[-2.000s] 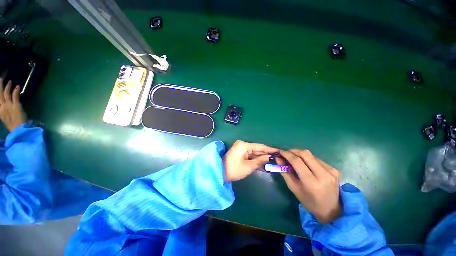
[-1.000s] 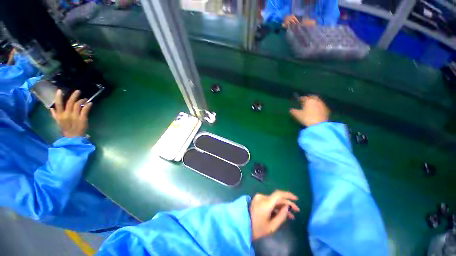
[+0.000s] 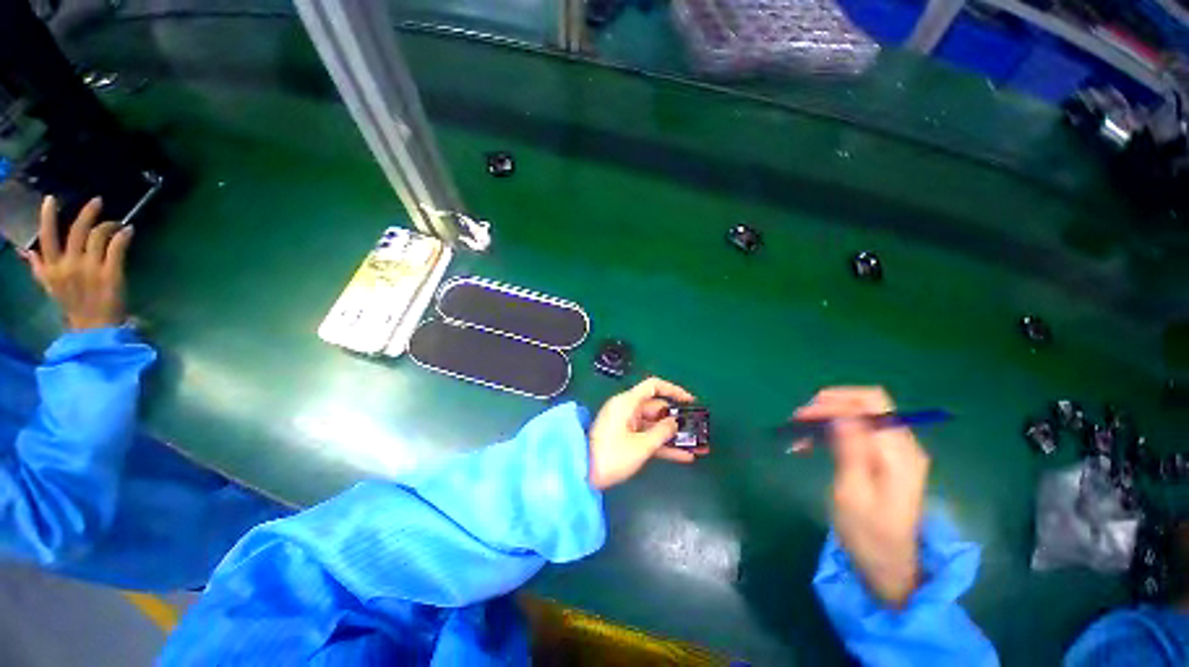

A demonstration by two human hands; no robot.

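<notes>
My left hand point(image 3: 639, 433) holds a small black squarish module point(image 3: 690, 426) between thumb and fingers, low over the green bench point(image 3: 730, 326). My right hand point(image 3: 874, 469) is to the right of it, a little apart, and grips a thin purple-blue pen-like tool point(image 3: 913, 418). The tool lies sideways across the fingers; its tip near the left is blurred. Another black module point(image 3: 612, 358) with a round centre sits on the bench just beyond my left hand.
Two dark oval pads point(image 3: 490, 358) and a patterned phone-like rectangle point(image 3: 386, 292) lie left, by a metal upright point(image 3: 378, 117). Black modules point(image 3: 743, 239) stand along the bench. A clear bag point(image 3: 1085, 519) and clustered modules are right. Another worker's hand point(image 3: 85, 265) is far left.
My right hand has come back from the far side of the bench and now grips the pen-like tool. My left hand now shows a module in its fingers. The view has shifted.
</notes>
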